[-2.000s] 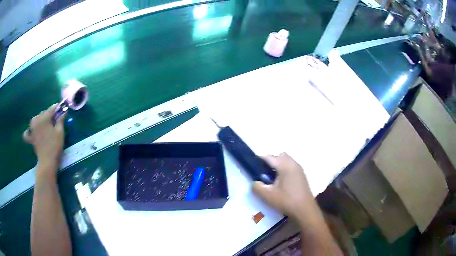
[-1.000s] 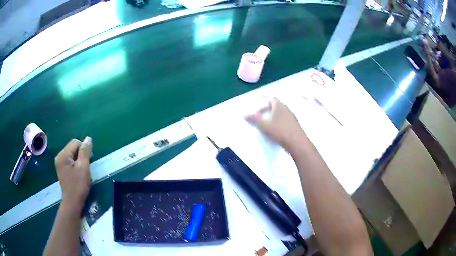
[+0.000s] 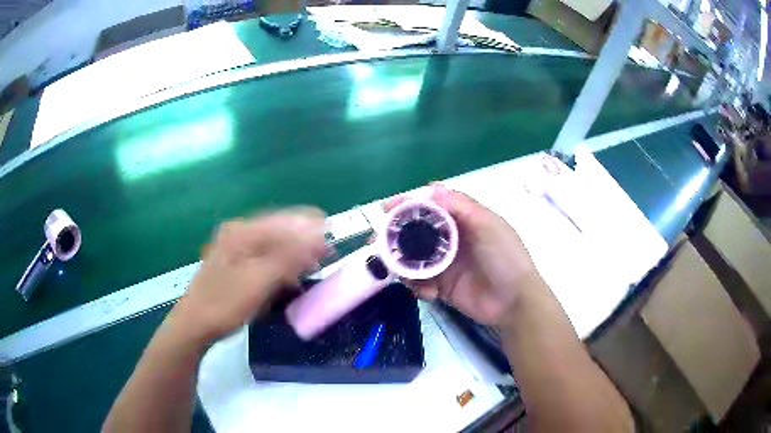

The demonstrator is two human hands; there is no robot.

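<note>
My right hand (image 3: 478, 258) holds a pink handheld fan (image 3: 338, 292) by its round head, above the black screw tray (image 3: 338, 374). The fan's dark round centre faces up and its handle points down to the left with the cover on. My left hand (image 3: 258, 262) is blurred, beside the fan's handle; whether it touches the fan cannot be told. A blue cell (image 3: 369, 345) lies in the tray among tiny screws. The electric screwdriver (image 3: 465, 330) lies behind my right hand, mostly hidden.
Another fan with an open handle (image 3: 61, 237) lies on the green belt (image 3: 279, 161) at the left. A pale pink piece (image 3: 554, 203) lies on the white sheet (image 3: 613, 245). A small orange-brown piece (image 3: 464, 397) is at the front. Cartons (image 3: 697, 304) stand right; a metal post (image 3: 596, 84) rises beyond the sheet.
My right hand let go of the screwdriver earlier and now holds the fan that was on the belt. My left hand let go of the open-handled fan and has moved right, near the held fan.
</note>
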